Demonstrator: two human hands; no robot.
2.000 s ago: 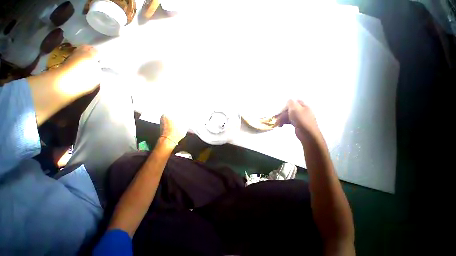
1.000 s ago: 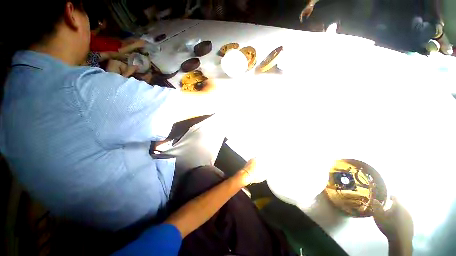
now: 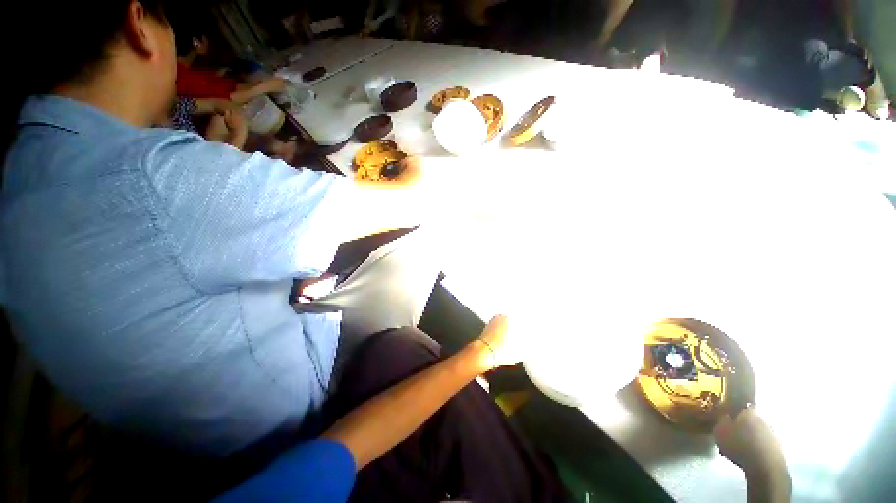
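The gold base housing (image 3: 685,378), a round open shell, lies at the table's near right part. A black square fan or motor unit (image 3: 674,361) with a pale centre sits inside it, beside curved fittings. My right hand (image 3: 752,442) grips the housing's lower right rim. The white cover (image 3: 580,378), a round bowl shape, is left of the housing over the table's near edge, its upper part lost in glare. My left hand (image 3: 503,341) is at the cover's left side; its fingers are washed out, so its grip cannot be told.
A neighbour in a light blue shirt (image 3: 187,236) sits at the left, an arm reaching over the white table (image 3: 629,462). Gold housings (image 3: 378,160), dark housings (image 3: 398,95) and a white round part (image 3: 459,128) lie at the far left. Other people are along the far side.
Since two seconds ago the view has swung left and up. Since one second ago, my right hand has moved slightly left and up along the housing's rim. My left hand has barely moved.
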